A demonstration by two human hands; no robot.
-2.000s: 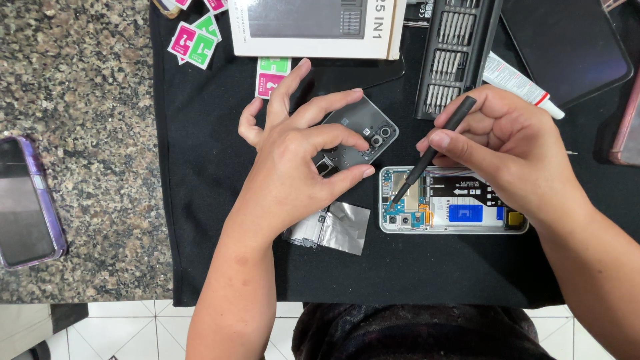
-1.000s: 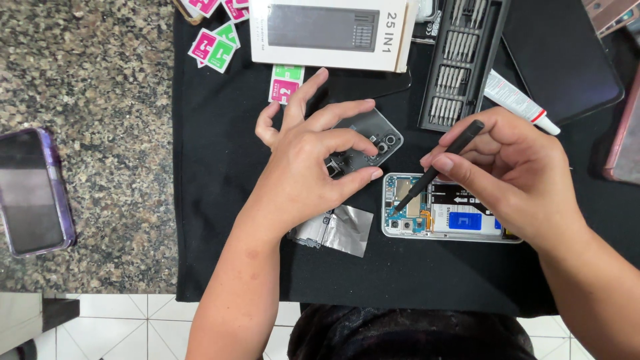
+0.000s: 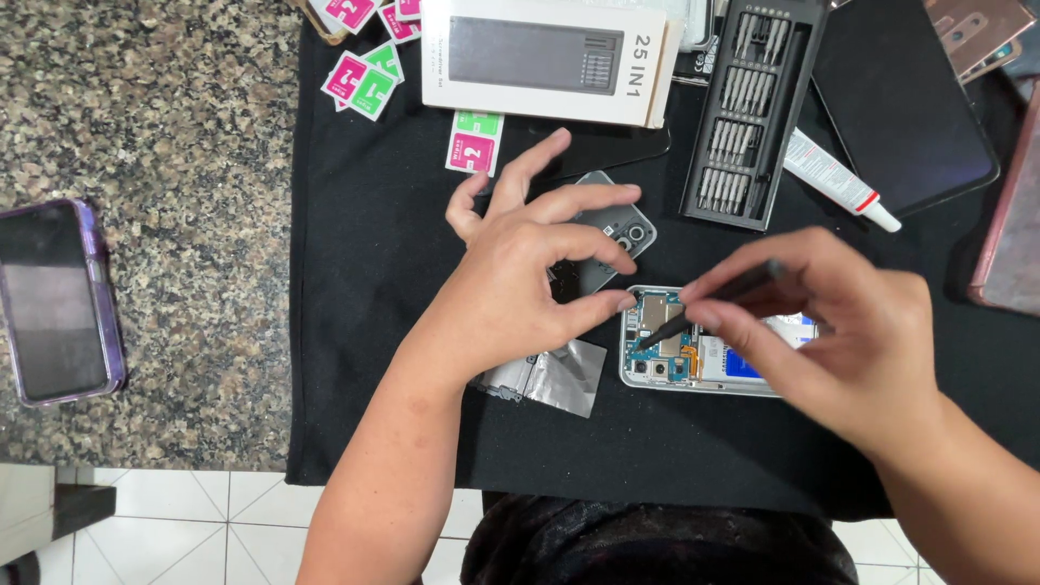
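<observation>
An opened smartphone [image 3: 658, 378] lies on the black cloth, its blue circuit board, cameras and battery exposed. My right hand [image 3: 837, 341] holds a slim black pen-like tool [image 3: 668, 329] slanted down, its tip at the circuit board near the cameras; the hand covers part of the battery end. My left hand [image 3: 520, 276] hovers with fingers spread, thumb tip beside the phone's upper left corner; I see nothing held in it. Partly under its fingers lies a grey back cover with camera rings [image 3: 630, 223]. Below the palm is a silvery foil sheet [image 3: 573, 378] with a metal bracket piece.
A white screwdriver-set box [image 3: 536, 61] and a black bit case [image 3: 743, 114] stand behind my hands. A white tube [image 3: 837, 175] lies beside a dark phone [image 3: 902, 106]. Wipe packets [image 3: 361, 81] are at the upper left, and a purple-cased phone [image 3: 61, 301] rests on the granite.
My right hand has turned and come lower over the phone, with the black tool lying flatter. My left hand stays by the phone's corner, fingers spread.
</observation>
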